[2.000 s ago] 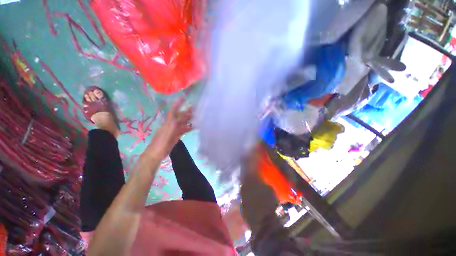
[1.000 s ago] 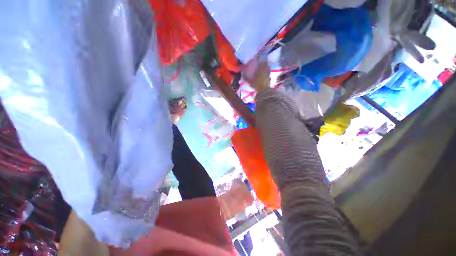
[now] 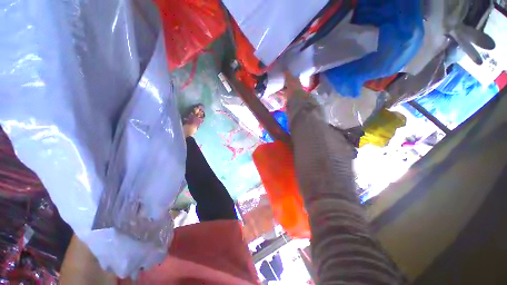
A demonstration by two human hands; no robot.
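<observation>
A large white-blue plastic mailing bag [image 3: 72, 94] hangs crinkled across the left side, close to the camera. My left forearm runs under its lower edge; my left hand is hidden behind it. My right arm, in a striped sleeve, reaches up to the upper middle. My right hand [image 3: 290, 83] is small and partly hidden at the lower side of white plastic sheets or bags. A smooth white mailing bag [image 3: 272, 25] lies just above it. I cannot tell whether the fingers grip anything.
Red plastic bags [image 3: 194, 30] hang at the top, beside the green floor [image 3: 214, 122]. A blue bag [image 3: 389, 50], a yellow item [image 3: 383, 128] and a grey glove [image 3: 470, 42] are at the right. An orange item [image 3: 281, 183] hangs beside my sleeve. Dark red bagged bundles lie far left.
The white bag has come up over the left side, covering my left hand. My right arm has extended to the upper middle. In the last second, little has moved except a slight view shift.
</observation>
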